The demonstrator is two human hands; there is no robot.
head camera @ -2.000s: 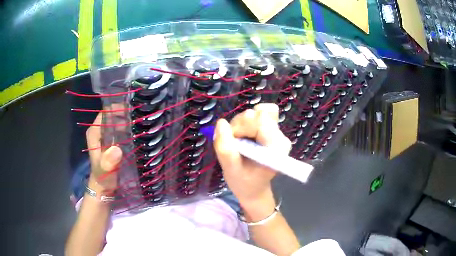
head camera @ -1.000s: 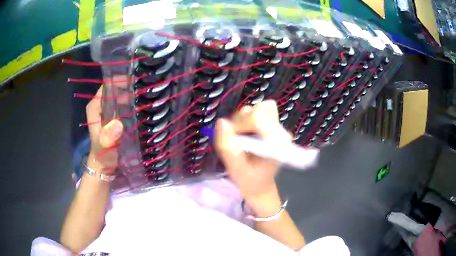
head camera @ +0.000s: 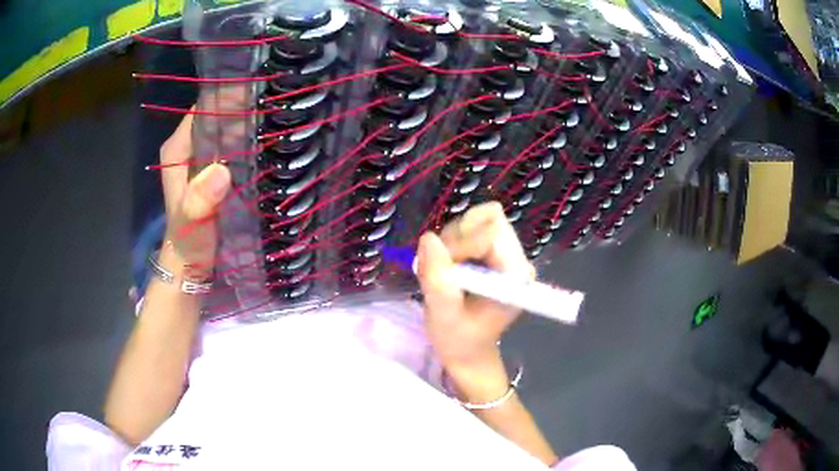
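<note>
The clear blister tray (head camera: pixel 230 138) is tilted towards my body, its near edge at my lap. Black-and-silver wired components (head camera: pixel 297 124) stand in it in close rows. Red lead wires (head camera: pixel 170 108) cross the rows and stick out past the left edge. My left hand (head camera: pixel 200 198) grips the tray's left side, thumb on top, the other fingers partly hidden behind the clear plastic. My right hand (head camera: pixel 474 285) holds the white paint marker (head camera: pixel 543 298), its blue-violet tip at the near end of the second and third rows. Whether the tip touches a component cannot be told.
The green bench (head camera: pixel 115 11) with yellow tape lines is at the top left. A stack of trays with a tan cardboard face (head camera: pixel 765 210) stands at the right. A green floor sign (head camera: pixel 706 311) lies below it. Pink and white cloth shows at the bottom right edge.
The tray and its rows sit higher in the view. The marker tip, earlier at the middle of the second row, is now nearer the tray's near edge. The left hand keeps its grip.
</note>
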